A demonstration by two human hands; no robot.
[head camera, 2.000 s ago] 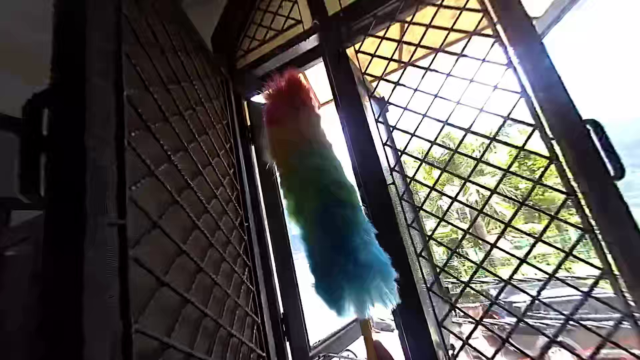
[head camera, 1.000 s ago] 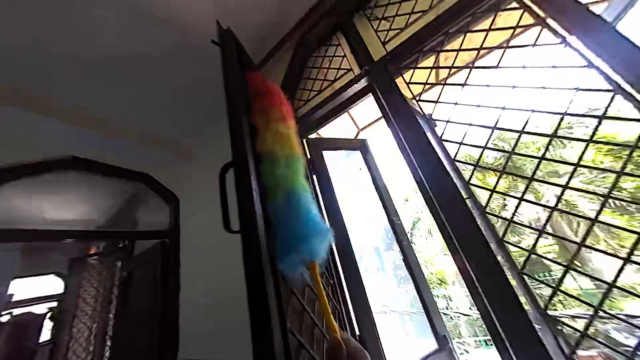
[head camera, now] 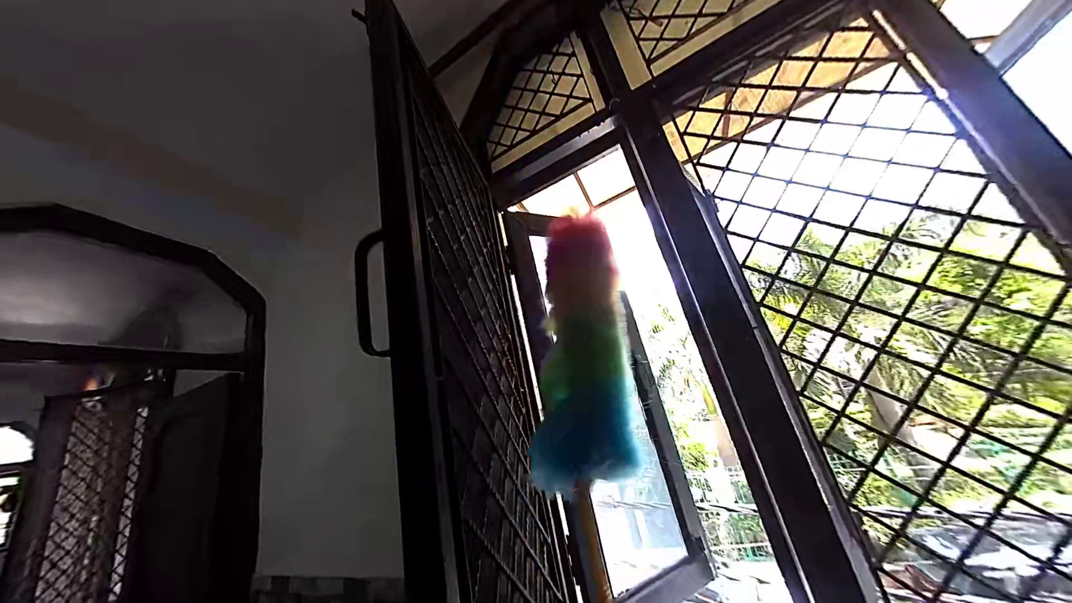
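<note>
A rainbow-coloured fluffy duster [head camera: 586,360], red at its top and blue at its lower end, stands upright in front of the narrow window opening. It is blurred. Its yellow-orange handle [head camera: 593,544] runs down out of the frame, and the hand on it is out of view. To the duster's left is the swung-open mesh panel [head camera: 477,335] with a dark frame. Behind the duster is an open glazed casement [head camera: 662,435]. Whether the duster touches either one cannot be told. Neither of my hands can be made out.
A dark window post [head camera: 712,310] rises right of the duster, beside a fixed diamond grille [head camera: 913,276]. A pull handle [head camera: 367,293] sticks out from the mesh panel's edge. Further left are a pale wall [head camera: 327,469] and a dark arched frame [head camera: 251,335]. Trees show outside.
The duster has moved right, from against the mesh panel's edge to in front of the window opening. The hand seen on its handle earlier has gone below the frame.
</note>
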